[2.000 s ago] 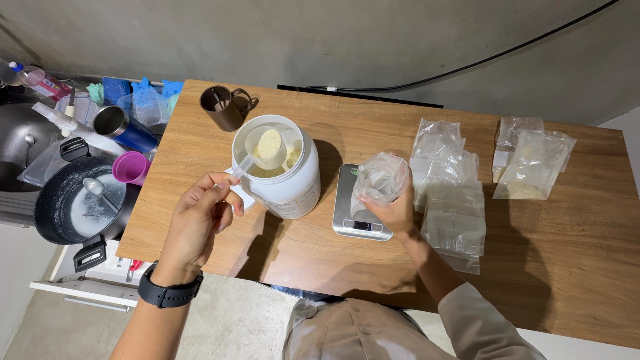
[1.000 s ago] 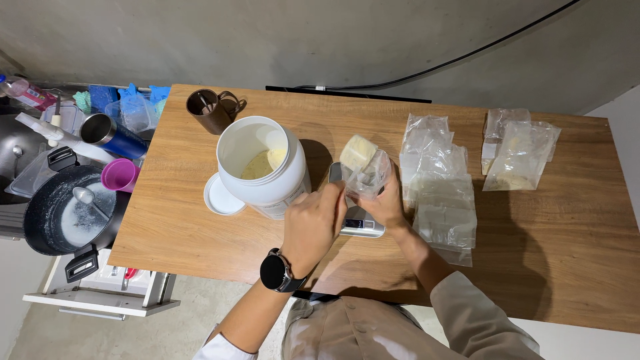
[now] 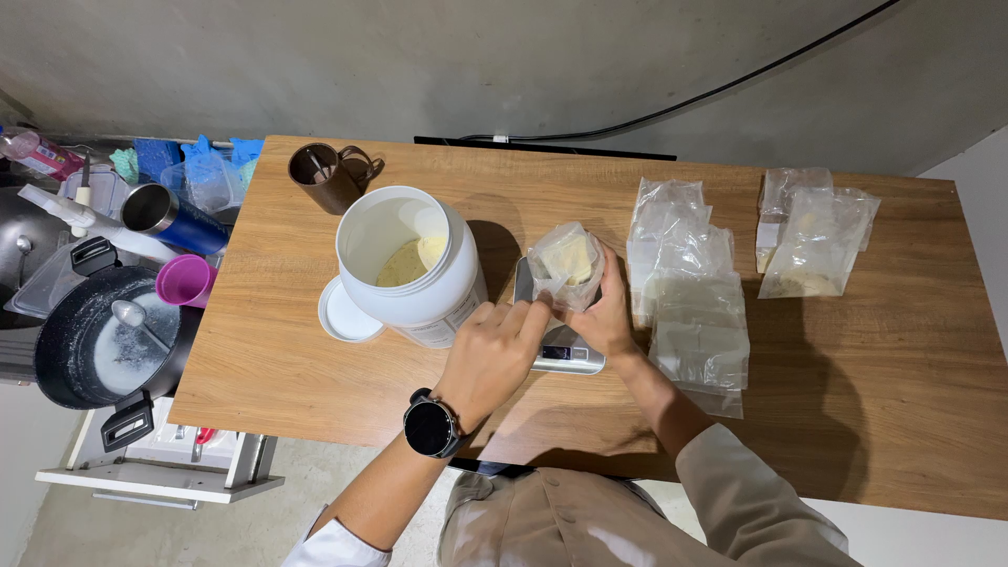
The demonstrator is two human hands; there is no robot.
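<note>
A clear plastic bag [image 3: 561, 287] is in my right hand [image 3: 605, 311], its mouth spread over a kitchen scale [image 3: 568, 358]. Pale yellow powder [image 3: 573, 258] shows at the bag's mouth. My left hand [image 3: 496, 354], with a black watch on the wrist, has its fingers closed at the bag's left side; the scoop's handle is hidden there, and the scoop seems to be within the bag. To the left stands an open white plastic tub [image 3: 465, 276] with powder inside, its white lid [image 3: 349, 315] lying beside it.
Plastic bags [image 3: 697, 315] lie overlapped right of the scale, with more bags holding some powder [image 3: 815, 260] farther right. A brown mug [image 3: 324, 185] stands behind the tub. Left are a black pot [image 3: 63, 346], a magenta cup [image 3: 185, 279], a blue tumbler [image 3: 189, 224] and an open drawer [image 3: 157, 476].
My left hand has carried the powder-filled scoop from above the tub to the bag. The bag is more upright, its mouth now around the powder.
</note>
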